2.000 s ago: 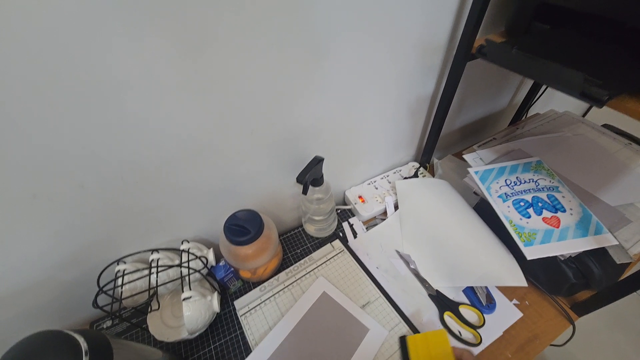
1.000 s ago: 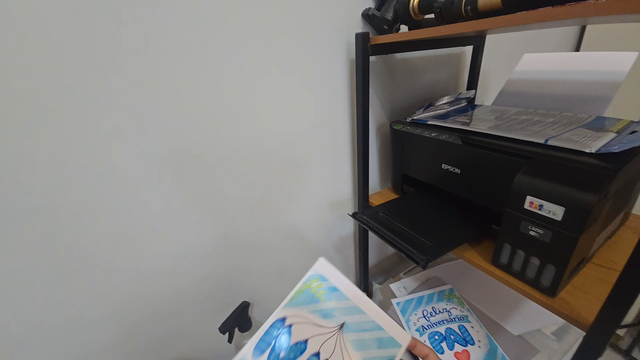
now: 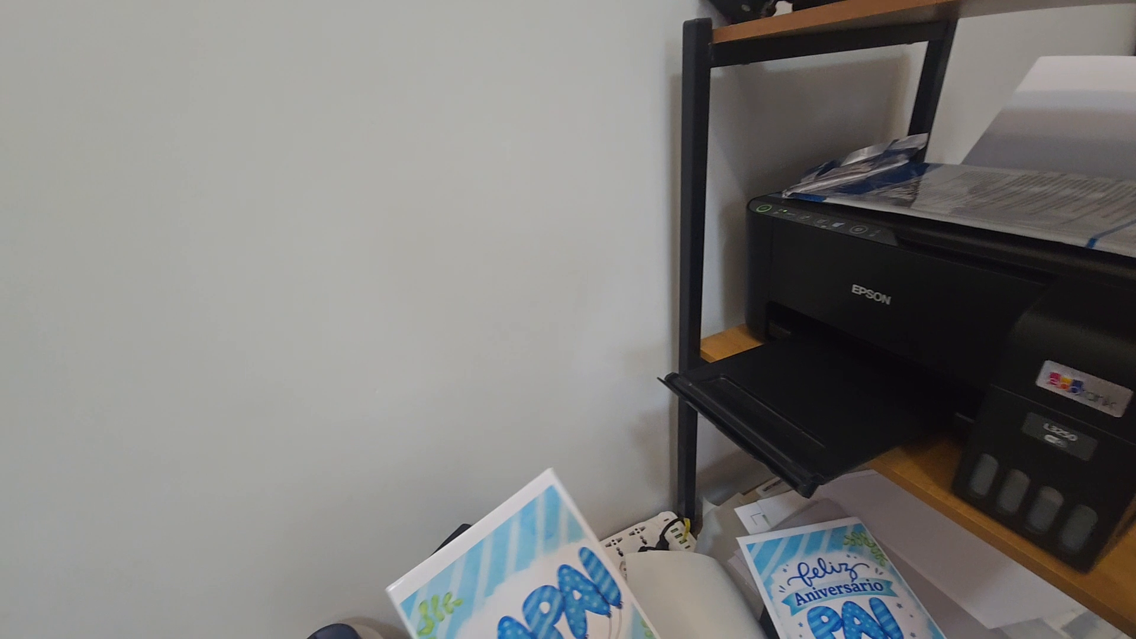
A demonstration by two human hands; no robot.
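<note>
A printed sheet with blue stripes, green leaves and blue balloon letters [image 3: 524, 568] stands tilted at the bottom centre, its lower part cut off by the frame. No hand shows, so what holds this sheet is hidden. To its right, a second printed sheet with similar blue lettering [image 3: 839, 577] lies on papers under the printer shelf. The black Epson printer [image 3: 887, 284] rests on the wooden shelf at the right, its output tray [image 3: 799, 399] extended with no paper visible on it.
A black metal shelf post [image 3: 694, 266] rises beside the wall. Behind the tilted sheet lies a white power strip [image 3: 652, 532], with a curled white sheet [image 3: 692, 590] near it. A dark lid [image 3: 335, 631] shows at the bottom edge. Plastic packaging [image 3: 967, 200] covers the printer's top.
The view has swung up from the desk to the printer. The fingers seen at the bottom a second ago are out of view, and the raised printed sheet has turned to show different lettering.
</note>
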